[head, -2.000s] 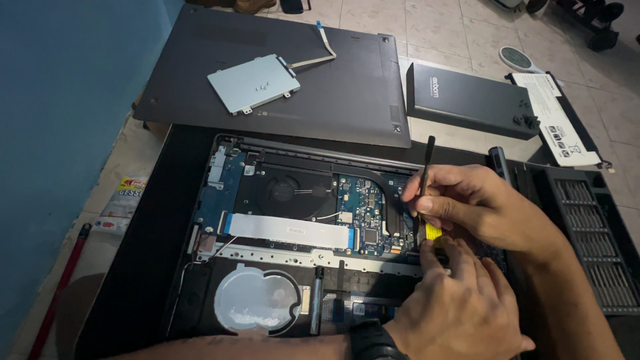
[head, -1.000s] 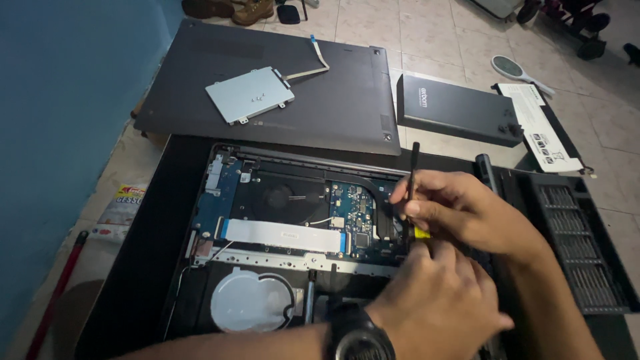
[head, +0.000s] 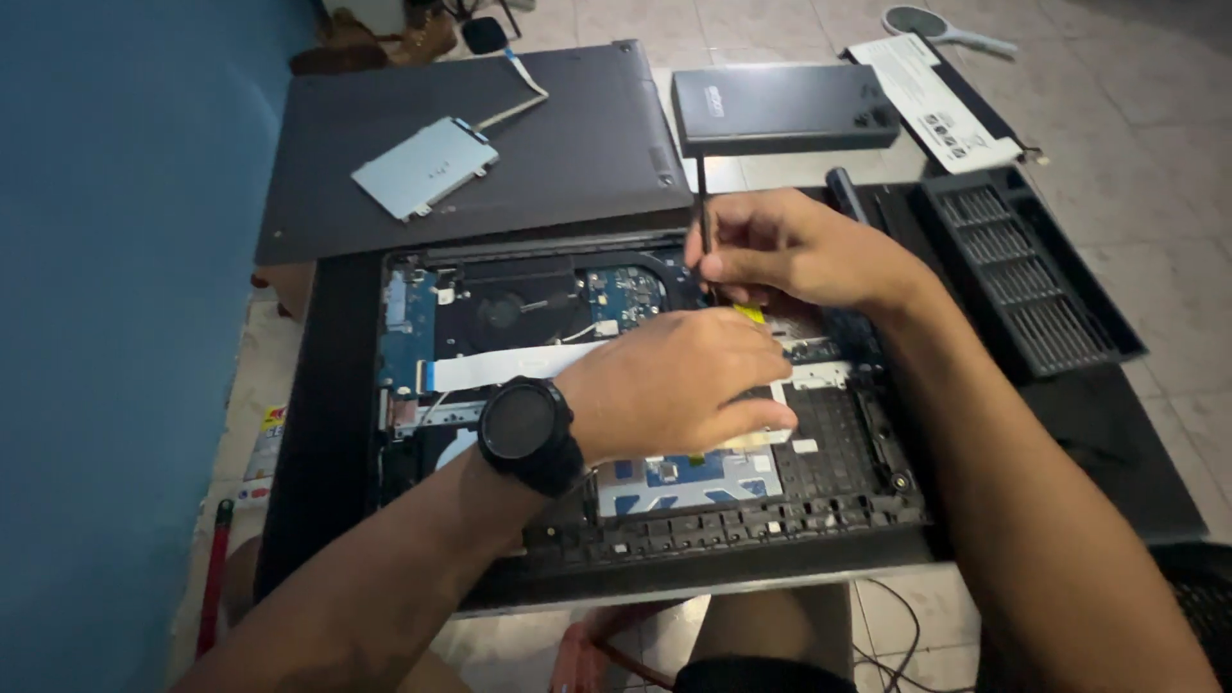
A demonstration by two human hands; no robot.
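An opened laptop base (head: 847, 462) lies on a black table, its cooling fan (head: 505, 310), blue circuit board (head: 621, 294) and white flat ribbon cable (head: 510, 368) exposed. My right hand (head: 760, 245) grips a thin black tool (head: 704, 202), held upright over the right part of the board; its tip is hidden. Just below, my left hand (head: 679, 380) reaches across the laptop, a black watch (head: 525, 428) on its wrist. Its fingertips are beside a yellow piece (head: 749, 313); whether they hold anything is unclear. A touchpad module's underside (head: 693, 481) shows near the front edge.
Behind the laptop lies its dark bottom cover (head: 577, 125), with a silver touchpad-like plate (head: 426, 168) on it. A black box (head: 784, 106) and a laptop battery (head: 938, 101) are at the back right. A tray of driver bits (head: 1030, 274) stands right of my right arm.
My left hand and forearm now cover more of the ribbon cable and the laptop's middle. The black tool stays in my right hand. The view has shifted, showing more of the laptop's front edge.
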